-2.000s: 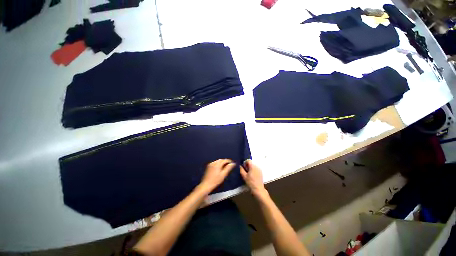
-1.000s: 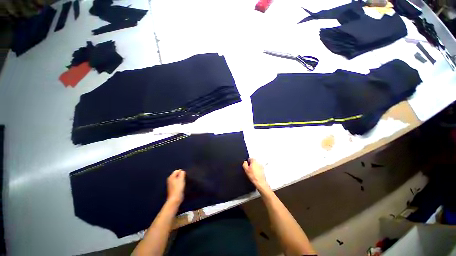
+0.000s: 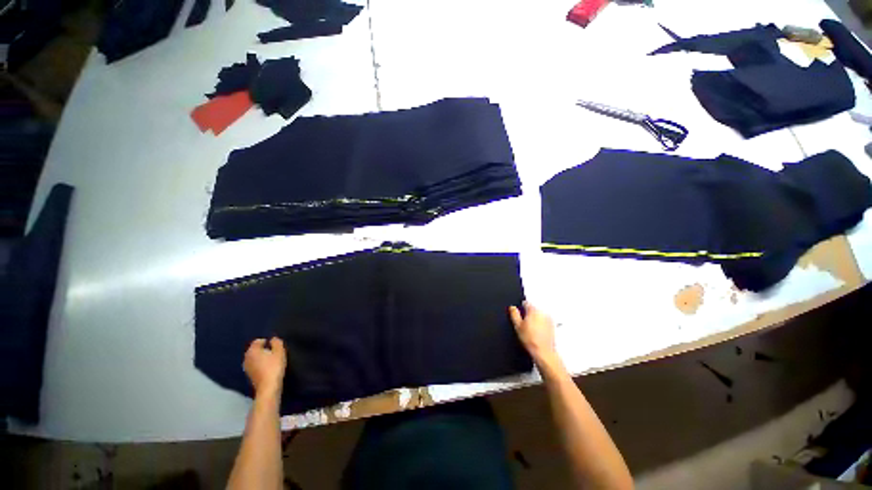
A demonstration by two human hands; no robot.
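Observation:
A dark trouser panel (image 3: pixel 421 316) lies along the near table edge, with a thin yellow-marked line on its far left edge. A fold or ripple runs across its middle. My left hand (image 3: pixel 265 364) grips the cloth near its left part, fingers curled. My right hand (image 3: pixel 534 330) holds the panel's right edge between thumb and fingers. The stack of cut panels (image 3: pixel 363 158) lies just beyond, its layers showing at the right. Right-hand panels (image 3: pixel 631 206) with a bright yellow line lie to the right of the stack.
Fabric shears (image 3: pixel 636 122) lie beyond the right-hand panels. Folded dark pieces (image 3: pixel 774 91) are at the far right. Dark scraps (image 3: pixel 280 88) and a red-orange piece (image 3: pixel 223 112) lie beyond the stack. A long dark cloth (image 3: pixel 38 297) is at the left table edge. A red block (image 3: pixel 586 11) is at the far edge.
My left hand has moved left along the panel, away from my right hand, which stays at the right edge. The camera view has shifted left, showing the cloth at the left table edge.

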